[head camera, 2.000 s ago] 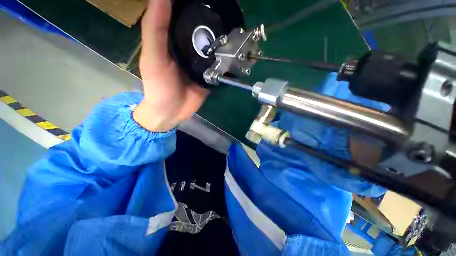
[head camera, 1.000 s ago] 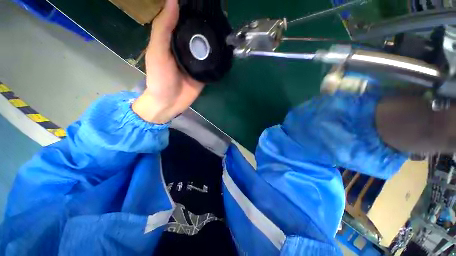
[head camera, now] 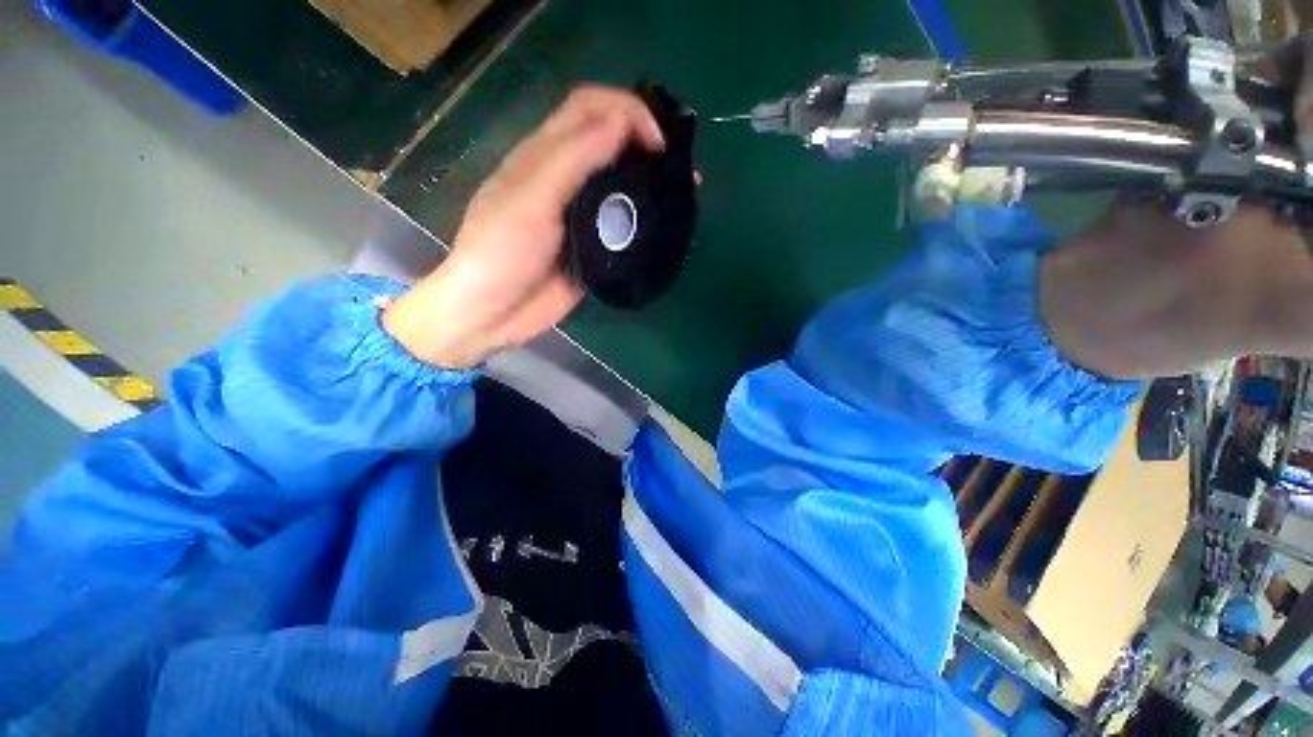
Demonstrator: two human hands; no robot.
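Note:
My left hand (head camera: 504, 231) holds a round black housing (head camera: 641, 238) above the bench, its pale round centre facing me, thumb and fingers around its left and upper side. My right hand (head camera: 1181, 288) is at the right edge, blurred and partly cut off, around the body of the power screwdriver (head camera: 1066, 137); its fingertips are hidden. The screwdriver lies across the upper right and its thin tip (head camera: 732, 118) points left towards the housing without touching it. A whitish air fitting (head camera: 972, 184) sits under the metal tube.
The green bench top (head camera: 763, 259) lies below the hands, with a metal front edge. Cardboard (head camera: 396, 22) is at the upper left. A partitioned cardboard stack (head camera: 1102, 576) stands at the lower right. A blue bin (head camera: 159, 58) is at the upper left, and striped tape (head camera: 65, 346) marks the floor.
The screwdriver has come away from the housing to the right, and its thin tip now shows bare. My left hand has turned the housing and moved it slightly right and down.

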